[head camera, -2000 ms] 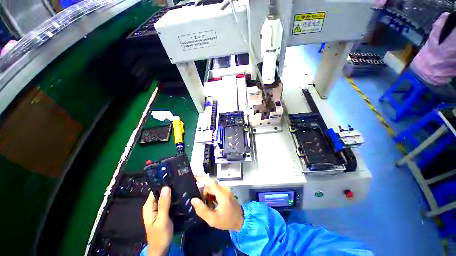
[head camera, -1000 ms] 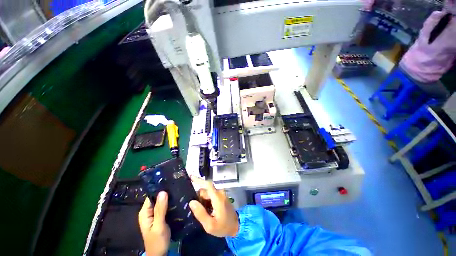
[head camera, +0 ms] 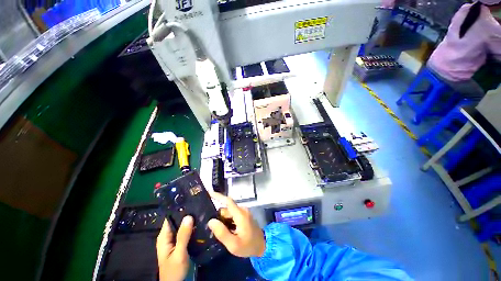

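Note:
A black phone assembly [head camera: 192, 211] with small orange and white marks is held in both hands at the lower centre-left. My left hand [head camera: 174, 249] grips its lower left side, thumb on its face. My right hand [head camera: 237, 228] grips its right edge. The left fixture [head camera: 243, 151] holds a black phone assembly on the white machine bed. The screwdriver head [head camera: 215, 96] hangs above the upper left of that fixture. The right fixture [head camera: 331, 153] also holds a black assembly, with a blue part at its right. Black trays [head camera: 132, 249] lie at the lower left, partly behind my left hand.
A yellow electric screwdriver [head camera: 182, 153], a dark block [head camera: 157, 159] and a white wipe [head camera: 166, 136] lie on the green bench. The screw feeder [head camera: 273, 118] stands between the fixtures. The control panel [head camera: 294, 215] is at the front. A person in pink [head camera: 458, 44] sits at the upper right.
The screwdriver head has moved left from the feeder to the left fixture. The view has shifted, so the machine appears further left. Both hands still hold the phone assembly.

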